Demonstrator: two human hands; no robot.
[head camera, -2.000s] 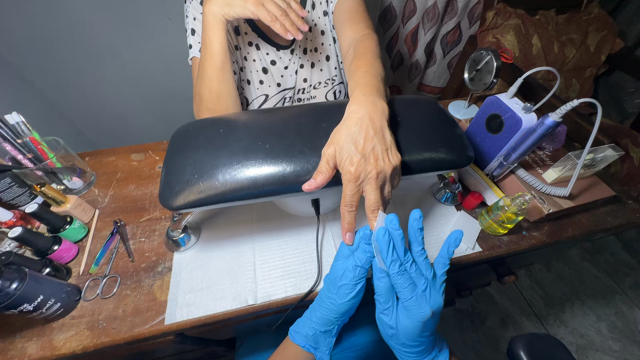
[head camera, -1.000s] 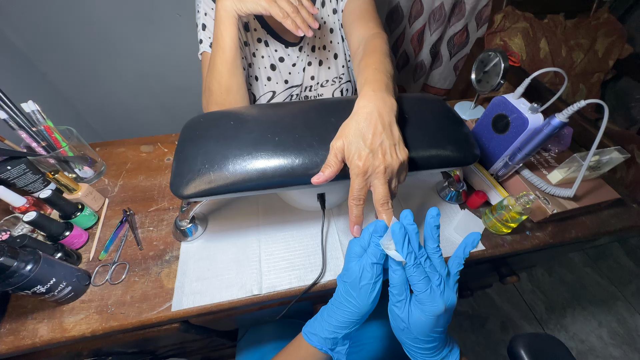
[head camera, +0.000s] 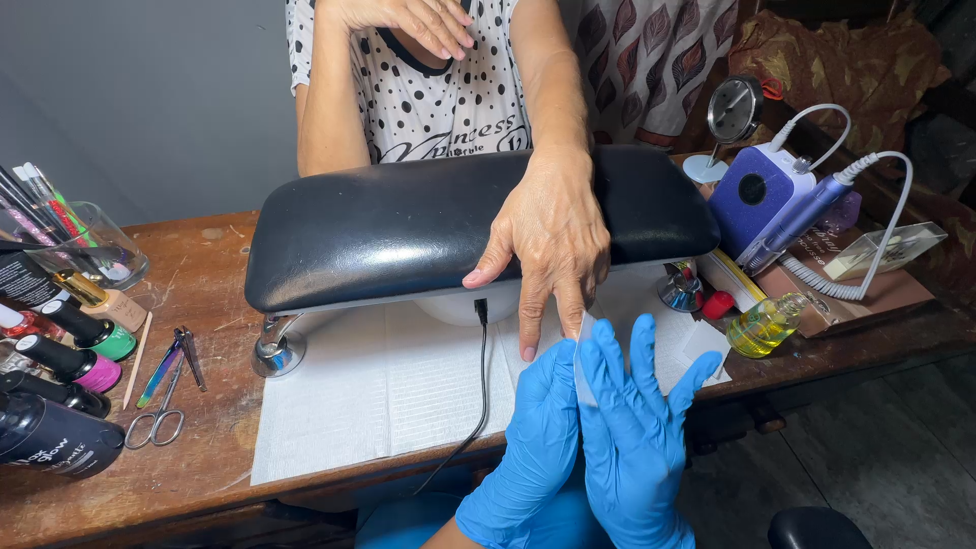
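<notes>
My left hand (head camera: 534, 442), in a blue glove, closes around a fingertip of the other person's hand (head camera: 553, 221), which reaches over a black padded armrest (head camera: 381, 221). In my right hand (head camera: 633, 427), also blue-gloved, a thin white wipe (head camera: 585, 366) lies along the fingers, pressed at the side of that fingertip; the ring and little fingers are spread away. The held nail is mostly hidden by my fingers and the wipe. White ribbed paper towel (head camera: 328, 419) lies under the armrest.
Nail polish bottles (head camera: 110, 339), nail scissors (head camera: 156, 427) and a glass of brushes (head camera: 137, 263) stand or lie at left. At right are a purple nail drill unit (head camera: 755, 198), a bottle of yellow liquid (head camera: 762, 328) and white wipes (head camera: 705, 343). A black cable (head camera: 484, 381) crosses the towel.
The wipe, bunched and sticking out below the fingertip one second ago, now stands flat along my right fingers beside it. My left hand stays at the person's finger.
</notes>
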